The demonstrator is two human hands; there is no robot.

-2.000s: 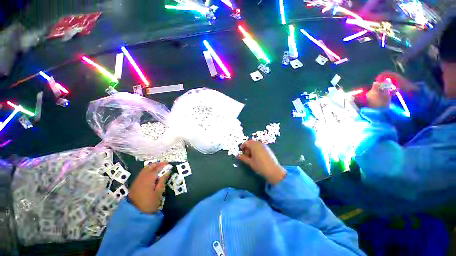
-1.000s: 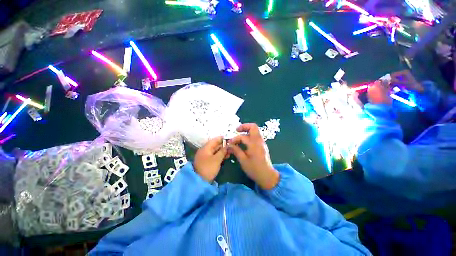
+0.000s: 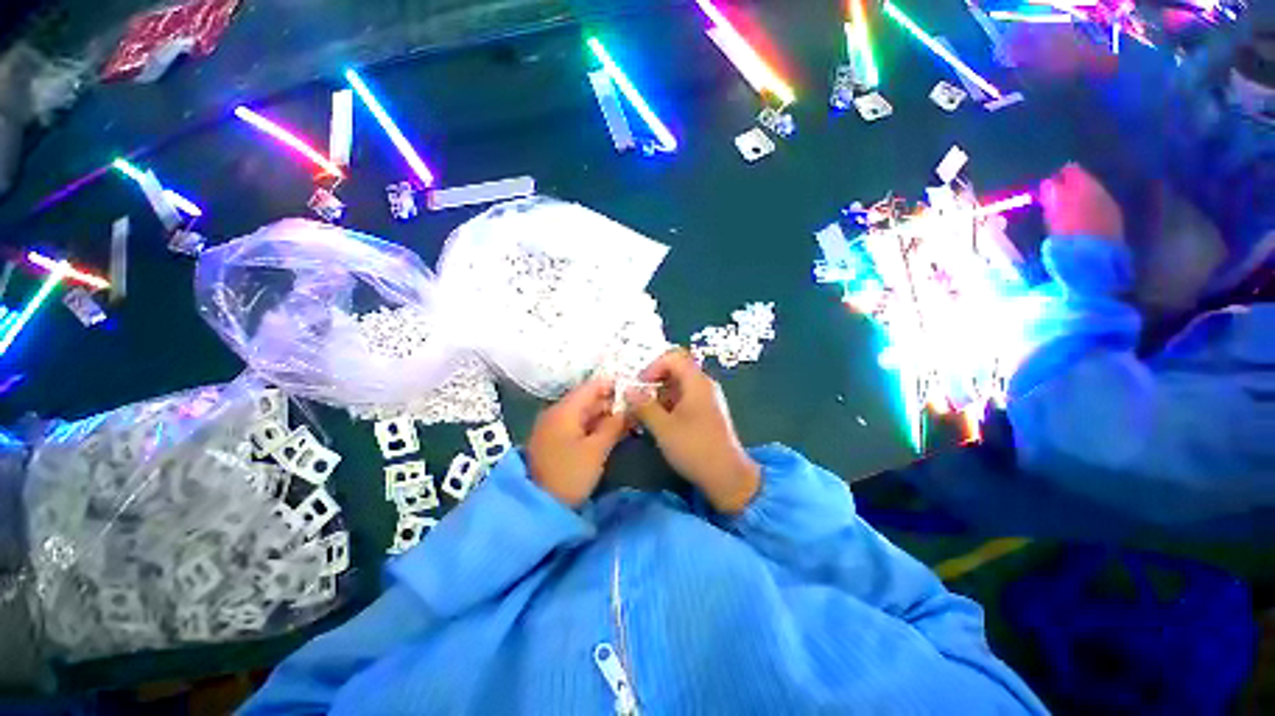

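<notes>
My left hand (image 3: pixel 571 442) and my right hand (image 3: pixel 695 431) meet at the centre, just in front of the open bag of small white inserts (image 3: pixel 538 280). A white plastic housing (image 3: pixel 632 396) is pinched between the fingertips of both hands. Whether a small insert is also held is too small to tell. Loose small inserts (image 3: pixel 741 336) lie in a heap right of the bag. Loose white square housings (image 3: pixel 406 483) lie left of my left sleeve.
A large clear bag of housings (image 3: pixel 168 539) lies at left. A second open bag (image 3: pixel 315 315) holds inserts. Glowing sticks (image 3: pixel 390 127) lie across the back. A very bright lit heap (image 3: pixel 951 315) lies at right, beside a neighbouring worker's hand (image 3: pixel 1082 206) and blue sleeves.
From two seconds ago, my left hand has moved right from the loose housings and my right hand left from the inserts; they met. Since one second ago, they stay together; the view has shifted slightly.
</notes>
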